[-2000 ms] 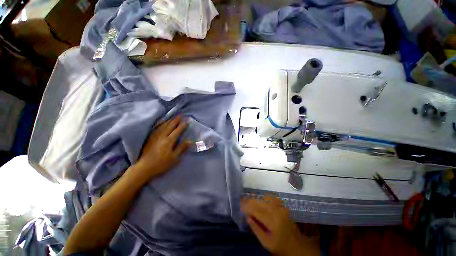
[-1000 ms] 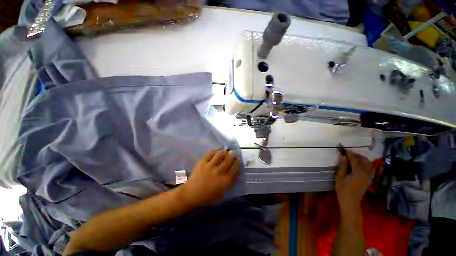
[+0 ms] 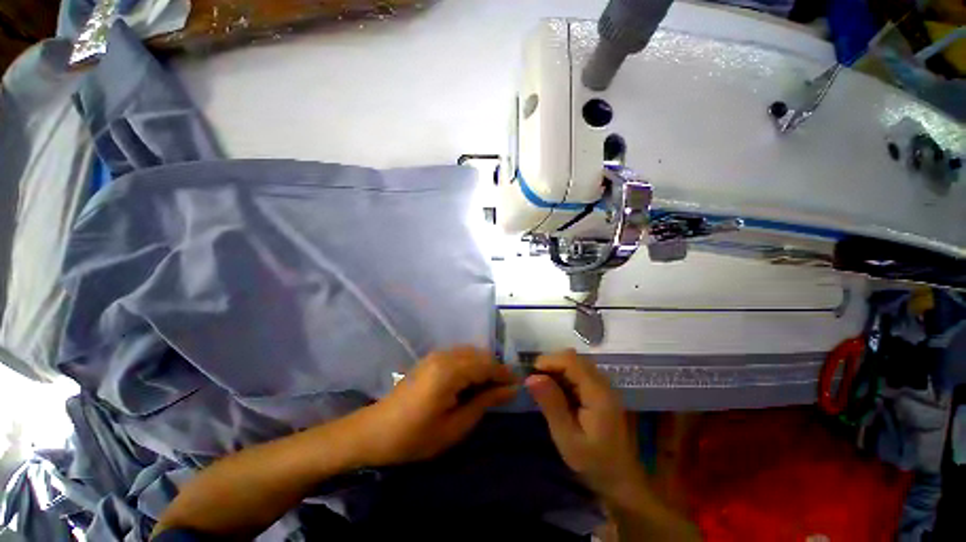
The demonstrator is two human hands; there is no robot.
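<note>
The blue-grey garment [image 3: 286, 286] lies spread left of the needle area, its right edge running down to my hands. My left hand [image 3: 440, 402] pinches that edge at the table's front. My right hand [image 3: 588, 423] is closed beside it, fingertips almost touching the left ones. A small dark tip at the right fingertips looks like the thread snips [image 3: 529, 363], mostly hidden. A bit of the white care label [image 3: 398, 378] shows beside my left hand. The presser foot area [image 3: 580, 273] has no cloth under it.
The white sewing machine head [image 3: 710, 127] spans the right, with a grey knob [image 3: 630, 37] on top. Red-handled scissors [image 3: 842, 376] lie at the right end of the ruler-marked edge [image 3: 720, 377]. Red cloth [image 3: 784, 476] is lower right. A brown wrapped board [image 3: 286, 26] is behind left.
My right hand took the snips from the machine bed's right side, then moved left to the cloth edge. My left hand moved right to the garment's front corner. The garment now lies flatter.
</note>
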